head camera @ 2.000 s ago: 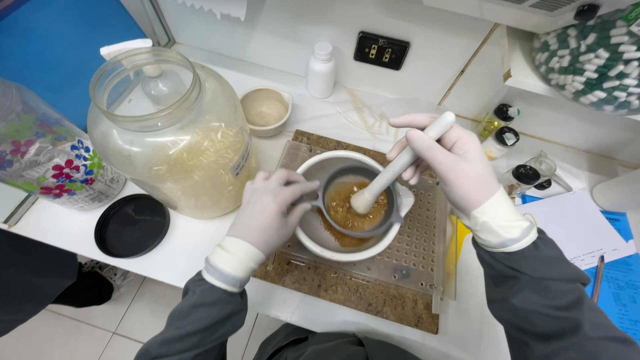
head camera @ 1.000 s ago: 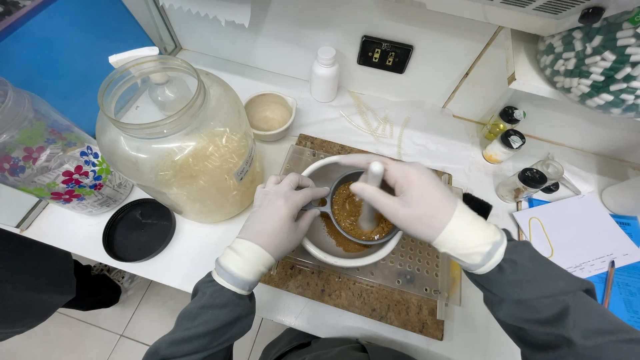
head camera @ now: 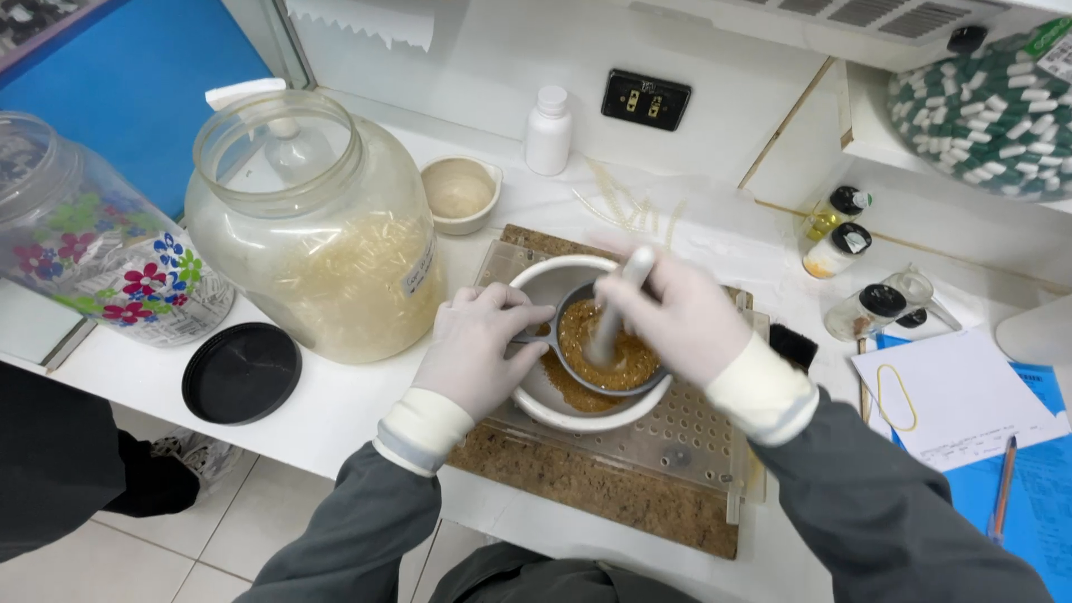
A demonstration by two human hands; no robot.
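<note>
My gloved left hand pinches the short handle of a grey strainer on its left side. The strainer rests over a white mortar bowl and holds coarse brown powder; more brown powder lies in the bowl below it. Gripped in my gloved right hand, a white pestle slants down into the powder. Its lower end is blurred. The bowl stands on a clear perforated capsule-filling plate over a brown speckled board.
At left are a big clear jar of empty capsules, a black lid and a flowered jar. Behind stand a small mortar and a white bottle. Small vials, papers and a pen lie right. Someone's shoe shows lower left.
Two seconds ago my right hand held the pestle tilted outward, higher on the right; now it is over the strainer with the pestle more upright. My left hand stays at the strainer's handle.
</note>
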